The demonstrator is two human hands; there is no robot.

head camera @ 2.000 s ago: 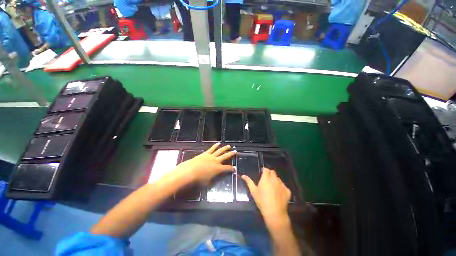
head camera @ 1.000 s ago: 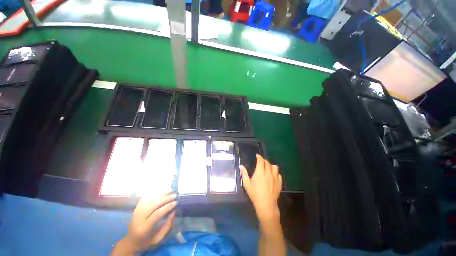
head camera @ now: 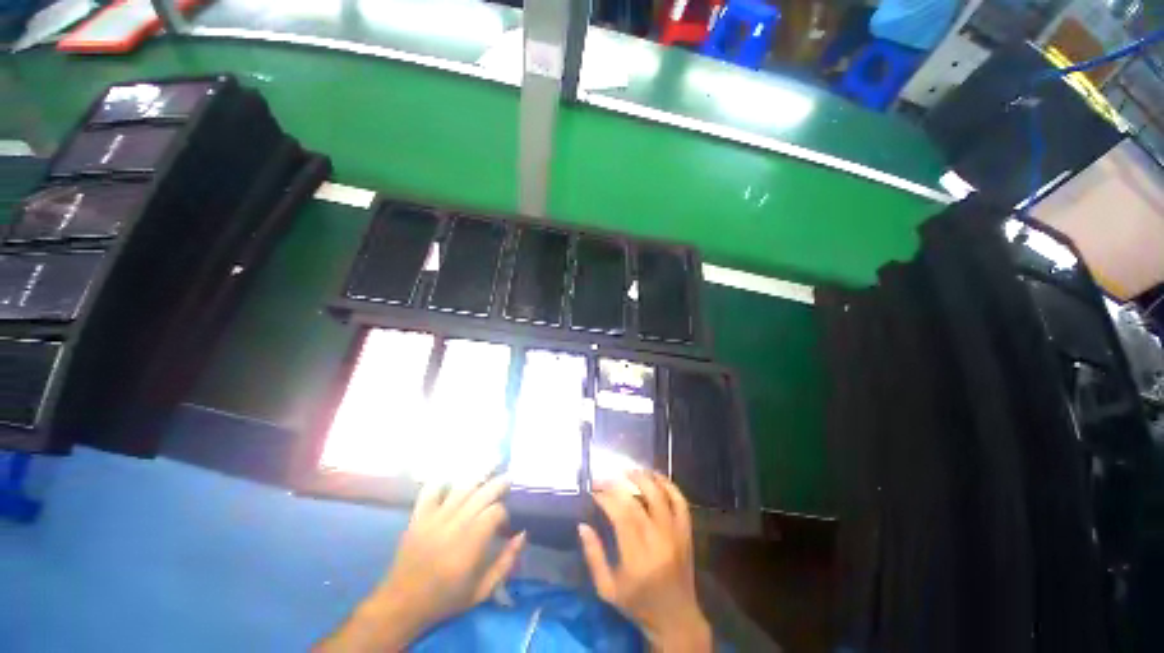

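Observation:
A black phone tray (head camera: 536, 508) lies in front of me with five smartphones side by side. The three left ones glare white, the fourth smartphone (head camera: 626, 427) is partly lit, and the far right smartphone (head camera: 706, 440) is dark. My left hand (head camera: 449, 551) is bare, fingers spread, at the near edge of the second and third phones. My right hand (head camera: 642, 549) is bare, with its fingertips at the lower end of the fourth phone. Neither hand holds anything. A second tray (head camera: 504, 319) with five dark phones lies directly beyond.
A left tray stack (head camera: 179, 242) with dark phones on top leans at the left. A taller right tray stack (head camera: 945, 421) stands at the right. Beyond are a green conveyor belt (head camera: 664, 172), a grey upright (head camera: 539, 115) and blue stools (head camera: 740, 32).
The view has shifted, showing more of the left stack. My right hand has moved from the dark fifth phone to the near end of the fourth. My left hand has come up to the tray's near edge.

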